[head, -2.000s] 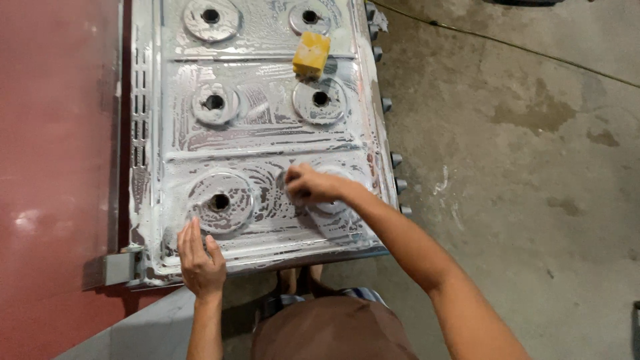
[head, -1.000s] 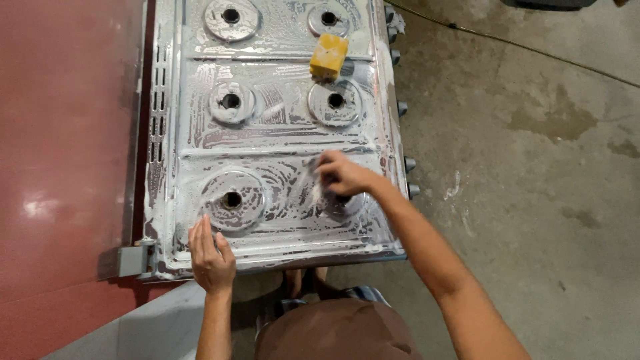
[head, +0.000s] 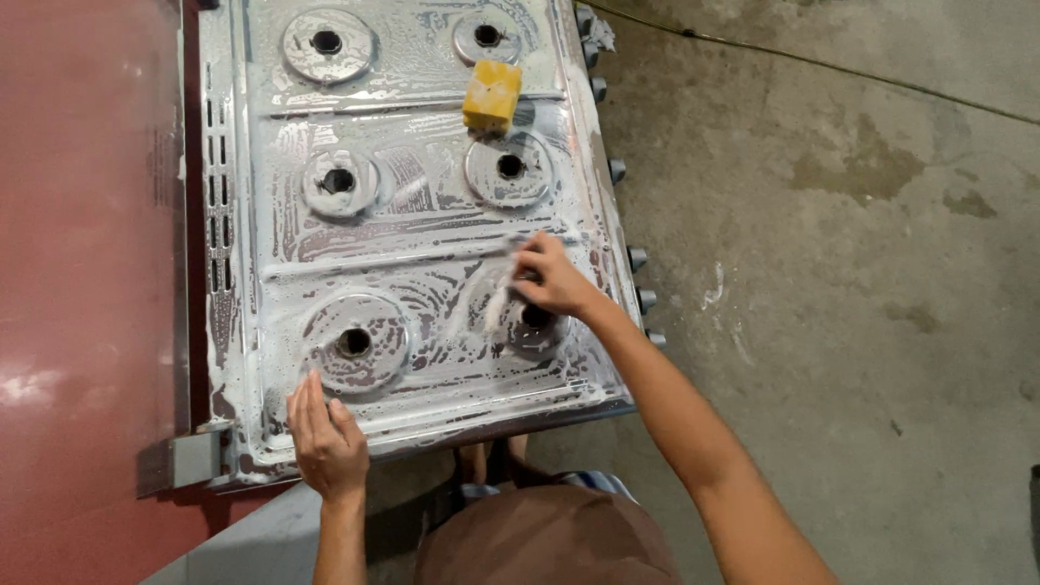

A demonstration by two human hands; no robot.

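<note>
A metal gas cooktop (head: 390,268) lies in front of me, its top streaked with white suds around several round burner seats. My right hand (head: 548,272) is closed on a blurred greyish scouring pad (head: 517,244), just above the near right burner seat (head: 536,329). My left hand (head: 327,439) rests flat at the near left edge, fingertips below the near left burner seat (head: 355,344), holding nothing. A yellow sponge (head: 491,93) with suds on it sits between the two farther right burner seats.
Knobs (head: 638,258) stick out along the cooktop's right side. A red panel (head: 89,244) stands at the left, with a grey metal bracket (head: 197,460) at its near corner. Stained concrete floor (head: 812,325) spreads to the right, crossed by a thin cable (head: 796,57).
My right hand has moved over the suds around the near right burner seat and now sits at its far side. My left hand has stayed by the near left edge.
</note>
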